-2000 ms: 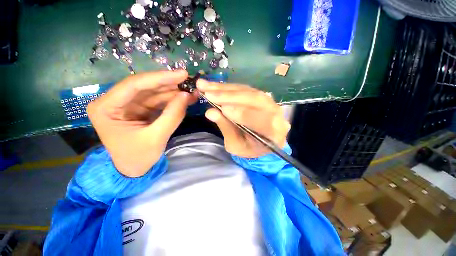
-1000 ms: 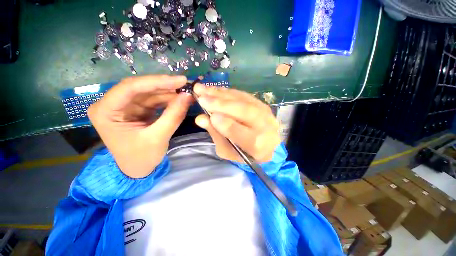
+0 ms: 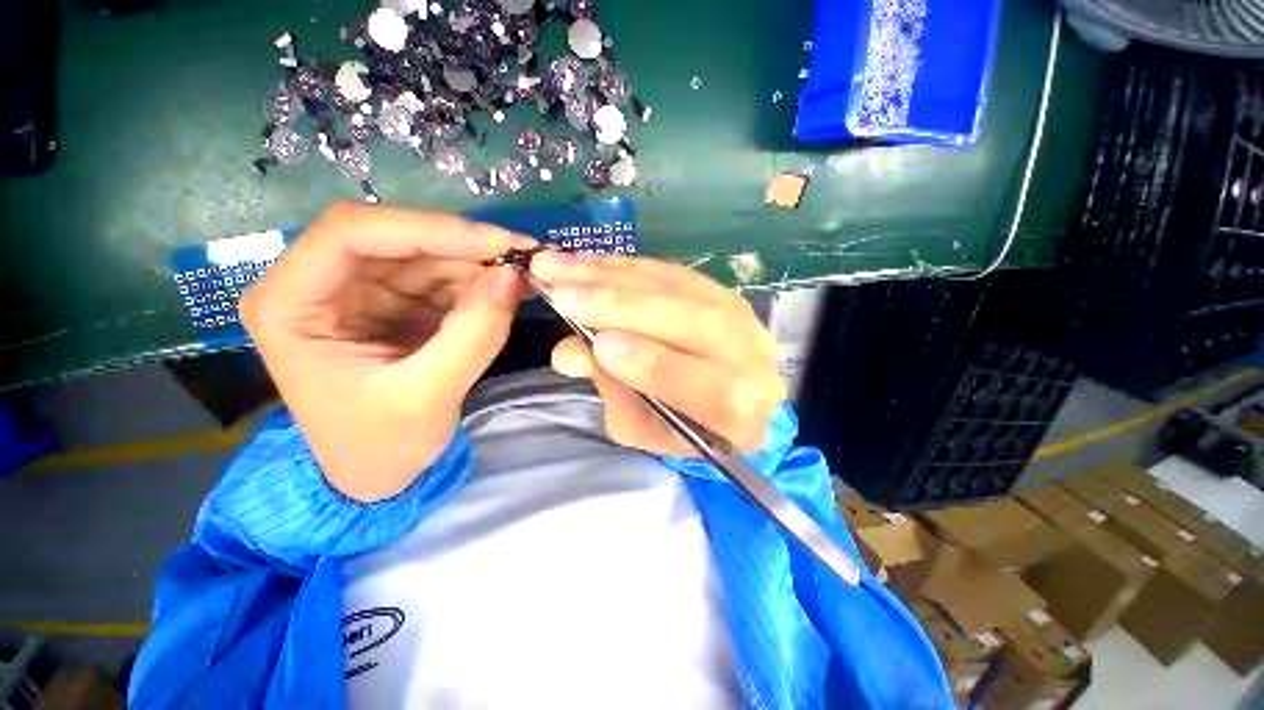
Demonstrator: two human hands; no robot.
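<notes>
My left hand (image 3: pixel 381 333) pinches a small black component (image 3: pixel 516 260) between thumb and fingertips. My right hand (image 3: pixel 672 347) holds metal tweezers (image 3: pixel 735 472); their tip is at the component and their wide end points down right past the wrist over the sleeve. The right fingertips also touch the component's right side. My fingers hide much of the component. A blue sheet (image 3: pixel 208 298) with rows of small white-outlined squares lies at the bench edge, partly behind my hands. A heap of loose dark and silver components (image 3: pixel 451 90) lies beyond my hands.
A blue bin (image 3: pixel 825 83) with tiny whitish pieces stands at the back right of the green bench (image 3: pixel 707 167). A small tan square (image 3: pixel 787 190) lies near it. Black crates (image 3: pixel 991 416), a fan (image 3: pixel 1192 21) and cardboard (image 3: pixel 1040 555) are at the right.
The component has tilted and looks flatter in my fingers. The tweezers' wide end has swung downward, then slightly right. The right hand has shifted slightly left.
</notes>
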